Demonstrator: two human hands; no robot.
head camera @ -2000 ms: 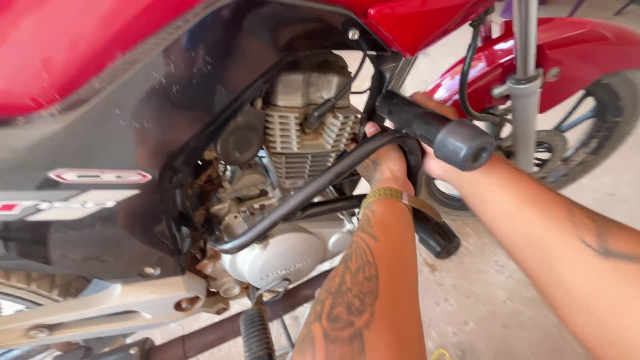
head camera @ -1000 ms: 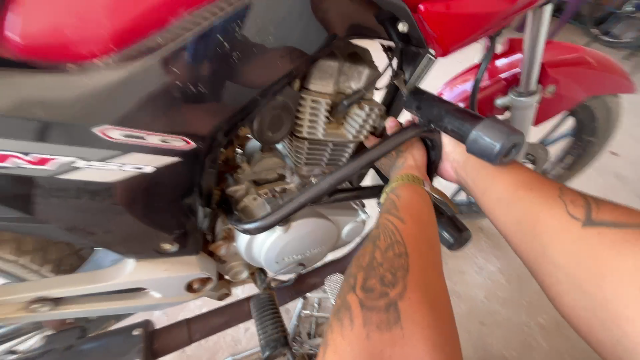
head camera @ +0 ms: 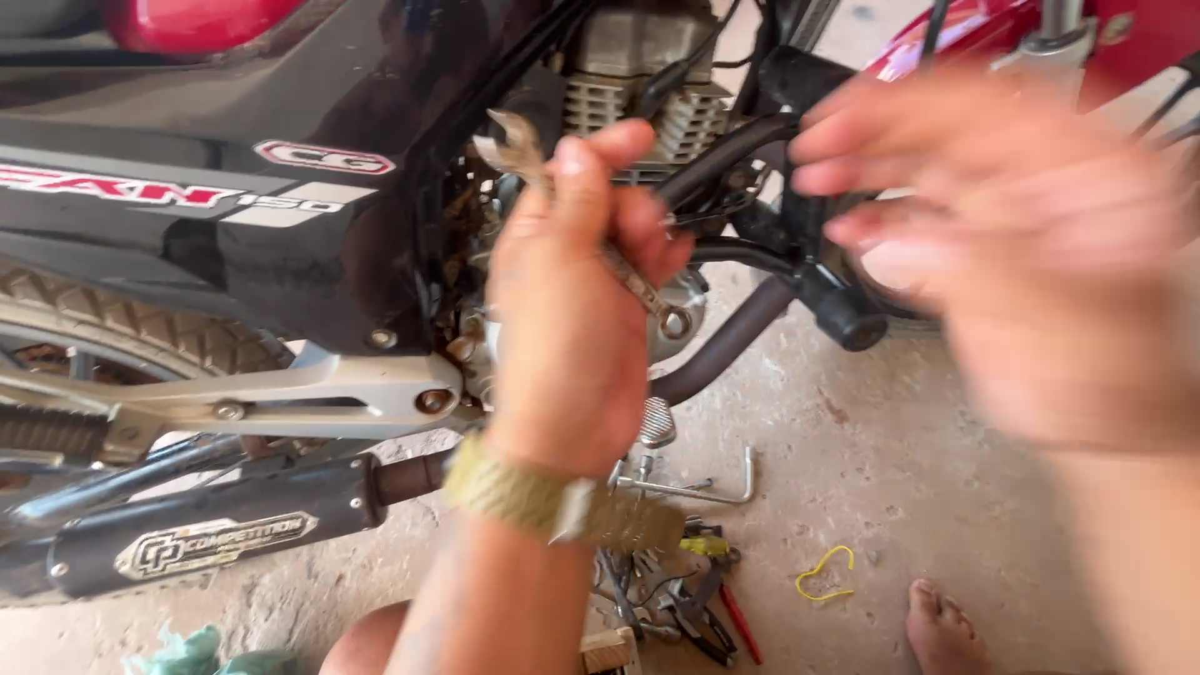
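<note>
My left hand (head camera: 572, 319) is closed around a combination wrench (head camera: 647, 281); its open jaw stands out above the thumb and its ring end shows below the fingers. The wrench is in front of the motorcycle engine (head camera: 647, 47) and the black tubular crash bar (head camera: 731, 155). My right hand (head camera: 984, 187), blurred by motion, is raised at the right with its fingers apart, in front of the crash bar's outer end and the red front fender (head camera: 947, 37). No object shows in it.
Below the engine, pliers (head camera: 694, 614), a yellow-handled tool (head camera: 703, 545) and several others lie on the concrete floor, near an L-shaped bar (head camera: 745, 478). A yellow wire piece (head camera: 825, 586), a bare foot (head camera: 945, 633), the black exhaust muffler (head camera: 225, 530) and a green cloth (head camera: 197, 652) are around.
Both hands have come away from the outer end of the crash bar and moved apart. The wrench now shows in my left hand. The view has shifted downward.
</note>
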